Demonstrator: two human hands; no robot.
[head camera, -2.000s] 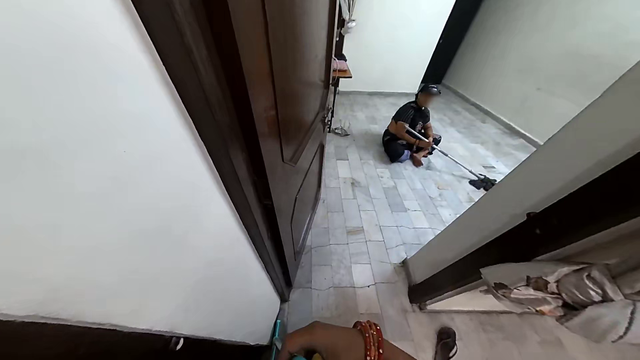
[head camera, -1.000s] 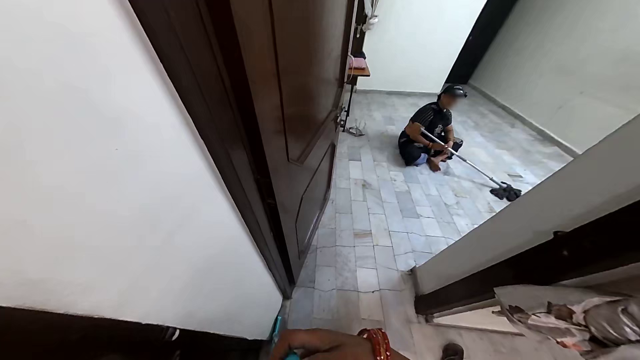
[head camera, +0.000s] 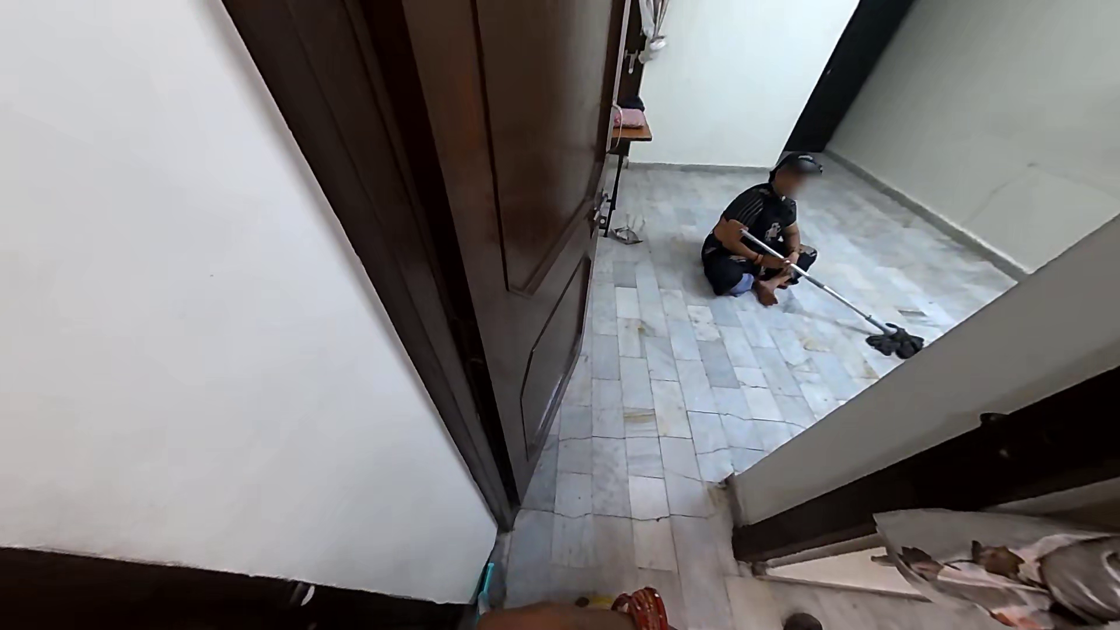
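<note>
At the bottom edge, my right hand (head camera: 534, 618) shows only in part, with red bangles (head camera: 643, 607) at the wrist. Its fingers are cut off by the frame, so their hold cannot be made out. Just left of it, a thin teal object (head camera: 486, 581) stands near the foot of the white wall; whether I touch it is unclear. A bit of something yellow (head camera: 600, 602) shows behind the wrist. My left hand is out of view.
A brown wooden door (head camera: 525, 175) stands open on the left. Beyond it a person (head camera: 759, 229) sits cross-legged on the tiled floor, holding a mop (head camera: 831, 293). A small table (head camera: 632, 134) is behind the door. Patterned cloth (head camera: 1006, 564) lies at the lower right.
My right hand has sunk lower, so that its fingers, seen earlier beside the teal object, are out of the frame. The seated person stays in place.
</note>
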